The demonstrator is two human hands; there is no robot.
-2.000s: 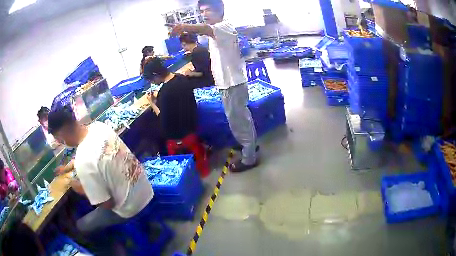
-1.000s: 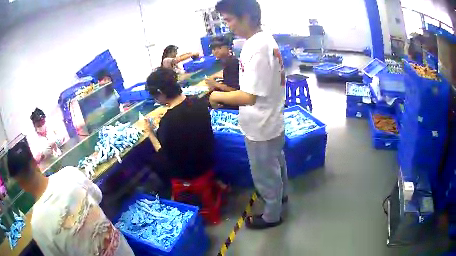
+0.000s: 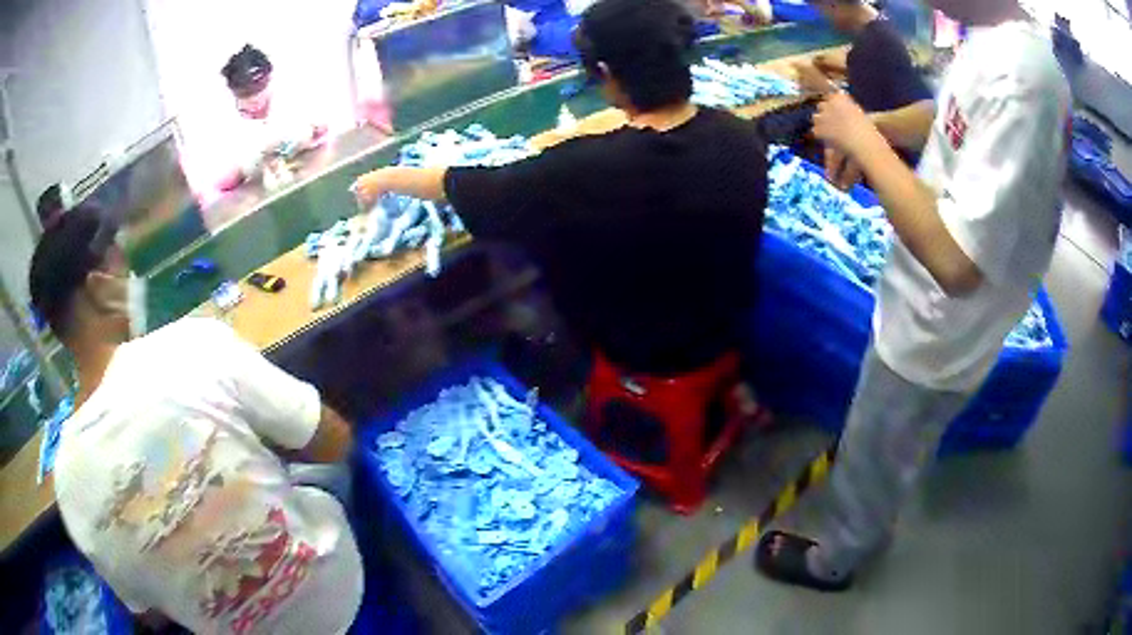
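Neither of my hands is in the picture. Nearest in front of me, a blue crate (image 3: 546, 605) stands on the floor, filled with a heap of pale-blue figure limbs (image 3: 497, 478). More pale-blue limbs (image 3: 404, 230) lie in a heap on the tan bench (image 3: 298, 298). A seated person in black reaches one arm over this heap. Another blue crate (image 3: 795, 304) with pale-blue limbs stands behind that person, at the right.
A person in a patterned white shirt (image 3: 211, 484) sits at lower left. A person in black (image 3: 621, 236) sits on a red stool (image 3: 670, 428). A standing person (image 3: 968, 211) is at right beside yellow-black floor tape (image 3: 732, 546). More people sit along the bench.
The view has moved closer to the bench and crates. The seated person in black now stretches an arm left over the limbs. The standing person appears further right, forearms raised.
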